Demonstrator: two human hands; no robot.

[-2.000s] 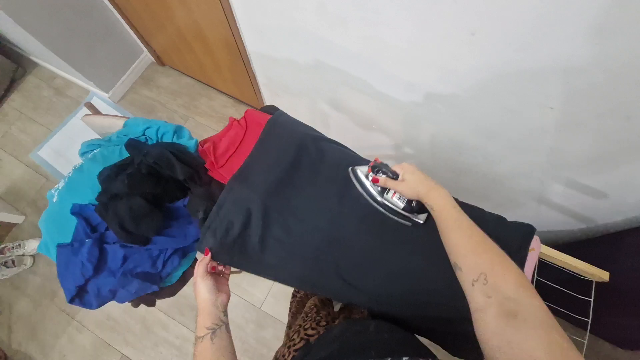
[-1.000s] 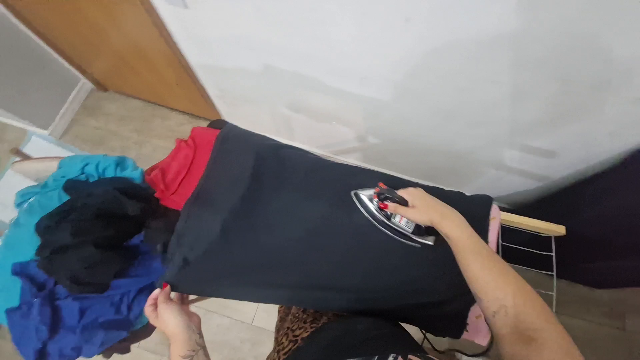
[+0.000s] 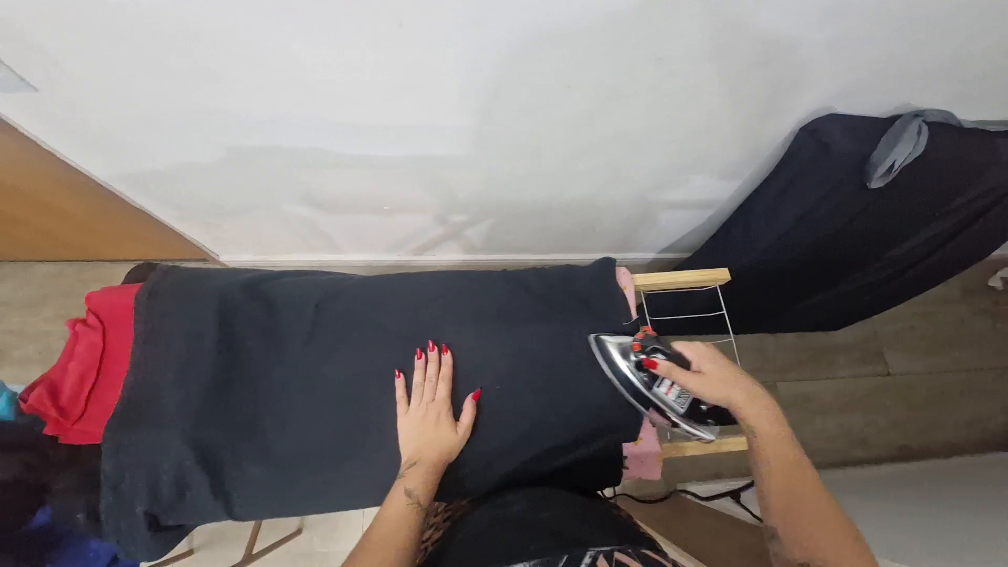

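A large black cloth (image 3: 315, 378) lies spread over an ironing board, its pink cover (image 3: 644, 455) showing at the right end. My right hand (image 3: 705, 378) grips a clothes iron (image 3: 657, 390) by its handle. The iron's pointed end is at the cloth's right edge, and the rest extends over the board's wire and wood end. Whether its soleplate touches anything is not plain. Near the middle of the board, my left hand (image 3: 429, 421) rests flat on the cloth, fingers somewhat apart, palm down. A red cloth (image 3: 90, 366) protrudes beyond the black cloth's left edge.
The board's wooden rails (image 3: 681, 278) and wire rack extend at the right. A black power cord (image 3: 693, 496) hangs below them. Dark fabric with a grey tie (image 3: 898, 150) leans against the wall. Blue and dark clothes (image 3: 55, 535) lie at the lower left, and a wooden door (image 3: 79, 205) stands at the left.
The iron has moved right, from on the black cloth to its right edge, still in my right hand. My left hand has left the cloth's left corner and lies flat near the middle. The view has shifted right.
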